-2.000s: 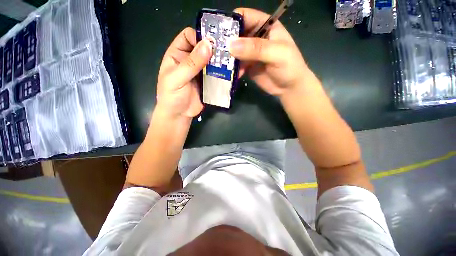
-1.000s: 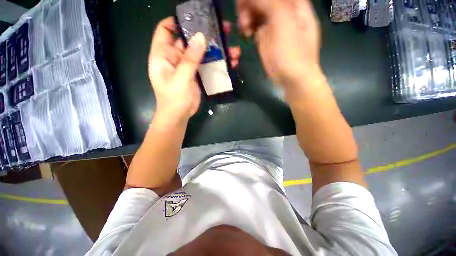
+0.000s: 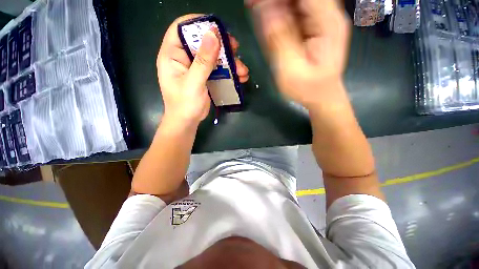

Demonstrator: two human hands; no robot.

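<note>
The part-built phone (image 3: 224,90), a dark housing with a silver board, a blue band and a pale lower part, is tilted with its top to the left. My left hand (image 3: 185,73) holds it above the dark green bench, thumb across the board and fingertips at its right edge. My right hand (image 3: 307,47) is blurred, apart from the phone to its right, and its fingers reach the top edge of the picture. I cannot tell whether it holds anything.
A white ribbed tray (image 3: 73,100) with dark housings (image 3: 21,86) lies at the left. A clear, shiny board tray (image 3: 446,73) lies at the right. Loose silver boards (image 3: 406,17) stand beside it at the top. The bench's front edge (image 3: 252,149) runs before me, above a grey floor.
My right hand has let go of the phone and moved up and right. The tweezers seen earlier in it no longer show clearly. My left hand still holds the phone, now tilted and further left.
</note>
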